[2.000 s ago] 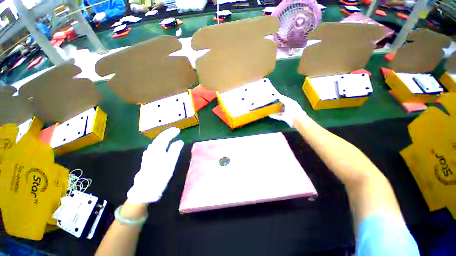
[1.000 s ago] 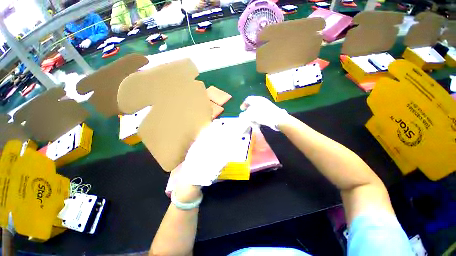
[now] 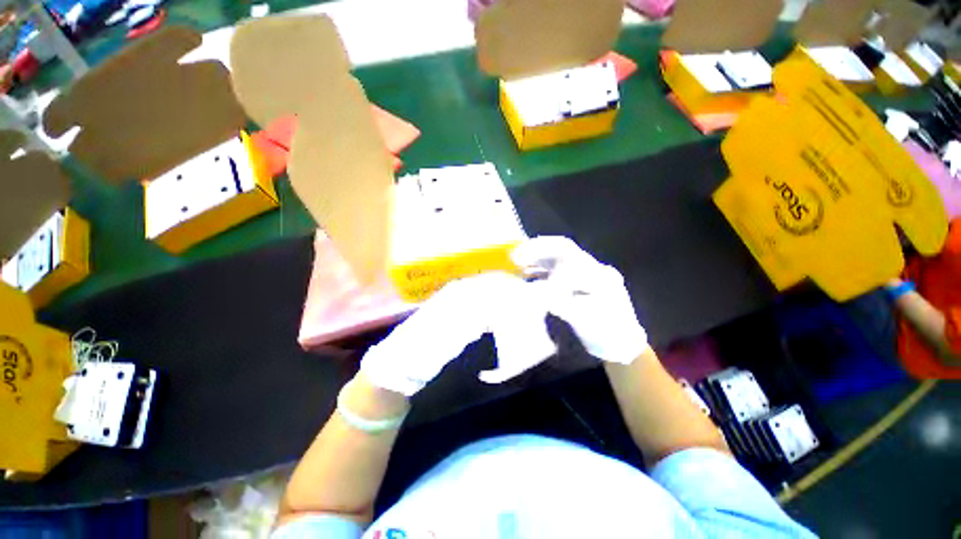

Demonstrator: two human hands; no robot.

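An open yellow carton [image 3: 458,265] rests on the pink pad [image 3: 329,305], its tall brown lid [image 3: 353,179] standing up at the left. A white electronic unit [image 3: 464,200] with dark spots lies in it. My left hand [image 3: 448,328], in a white glove, is at the carton's front edge. My right hand [image 3: 595,300], also gloved, is at its front right corner. The fingers come together in front of the carton. White on white hides whether they hold a thin piece.
Open cartons with white units, one of them here [image 3: 559,111], line the green belt [image 3: 443,116] behind. Yellow flat cartons stand left [image 3: 26,379] and right [image 3: 817,184]. A corded unit [image 3: 109,403] lies left. Stacked units [image 3: 764,411] are low right, and a person's arm [image 3: 925,316] is far right.
The carton came from the belt onto the pink pad. Both my hands have moved from its sides and top to its front edge. The view has tilted down.
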